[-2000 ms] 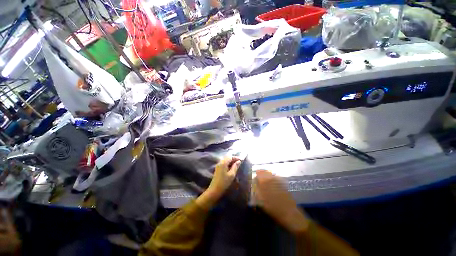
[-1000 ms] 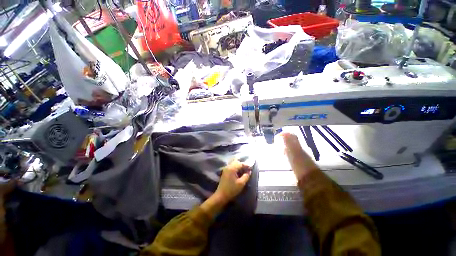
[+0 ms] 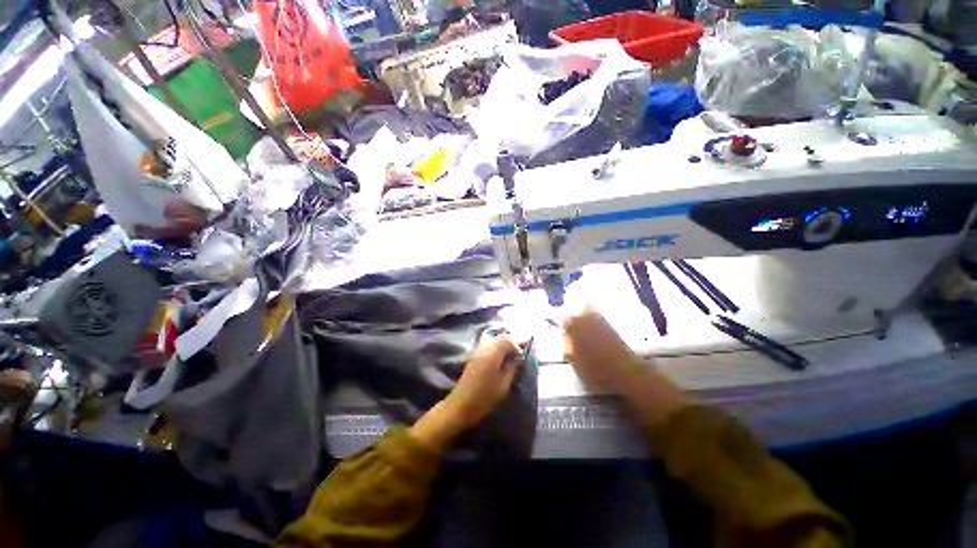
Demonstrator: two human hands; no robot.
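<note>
A dark grey garment piece (image 3: 402, 343) lies left of the needle and hangs over the table's front edge. My left hand (image 3: 491, 375) pinches its edge just in front of the presser foot. My right hand (image 3: 587, 334) is beside the presser foot (image 3: 525, 280), right of the cloth edge. It is blurred by glare, and I cannot tell whether it holds anything. The white sewing machine (image 3: 643, 219) has a blue stripe and a lit panel.
Dark fabric strips (image 3: 675, 287) and a slim dark tool (image 3: 761, 343) lie under the machine arm. A grey vented box (image 3: 102, 305) stands at the left. Plastic bags (image 3: 568, 102) and a red basket (image 3: 632, 37) are behind the machine.
My right hand went from the cloth edge up beside the presser foot, then came slightly back towards me. My left hand stays at the cloth edge. The camera view has shifted a little.
</note>
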